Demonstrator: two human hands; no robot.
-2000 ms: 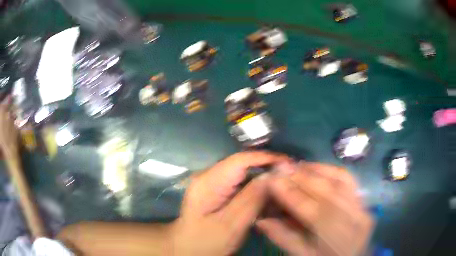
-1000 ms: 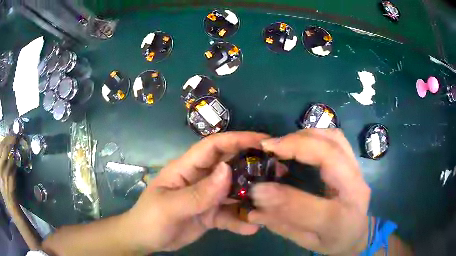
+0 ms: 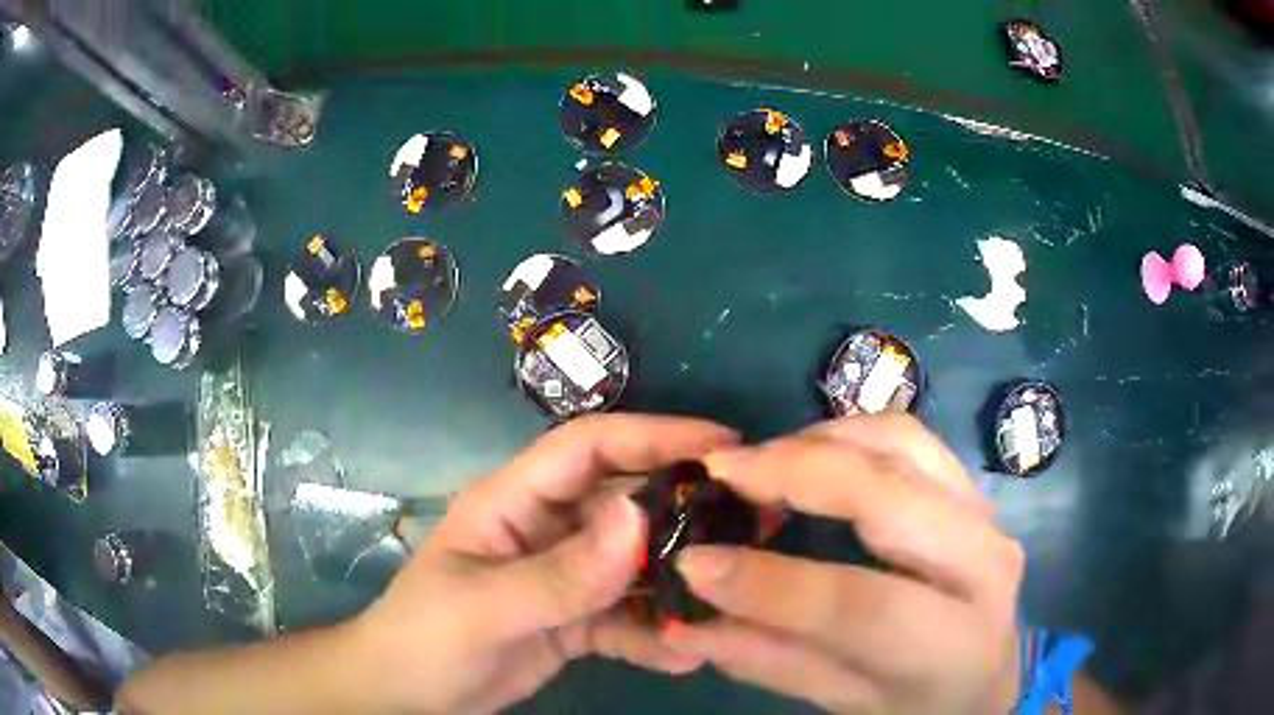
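My left hand [image 3: 538,559] and my right hand [image 3: 866,559] hold a dark round watch unit [image 3: 681,538] between them at the lower centre. Small red glows show at its lower and left edges; my fingers cover much of it. Just above my hands, a watch body [image 3: 573,366] with a silvery board and white rectangle overlaps a display module [image 3: 552,291]. Two more watch bodies lie at the right, one [image 3: 873,374] touching or just behind my right fingers, the other [image 3: 1030,428] further right.
Several black display modules [image 3: 608,112] lie across the green mat. Grey discs [image 3: 171,266] and a white slip [image 3: 77,238] are at left, near a clear plastic strip [image 3: 231,503]. White scraps [image 3: 996,284] and a pink item [image 3: 1172,273] are at right. A watch body [image 3: 1031,49] lies on the belt.
The blurred view has cleared and shifted slightly. Both hands still hold the dark unit; my right fingers have moved over its face. The other person's hand at the left edge has gone from view.
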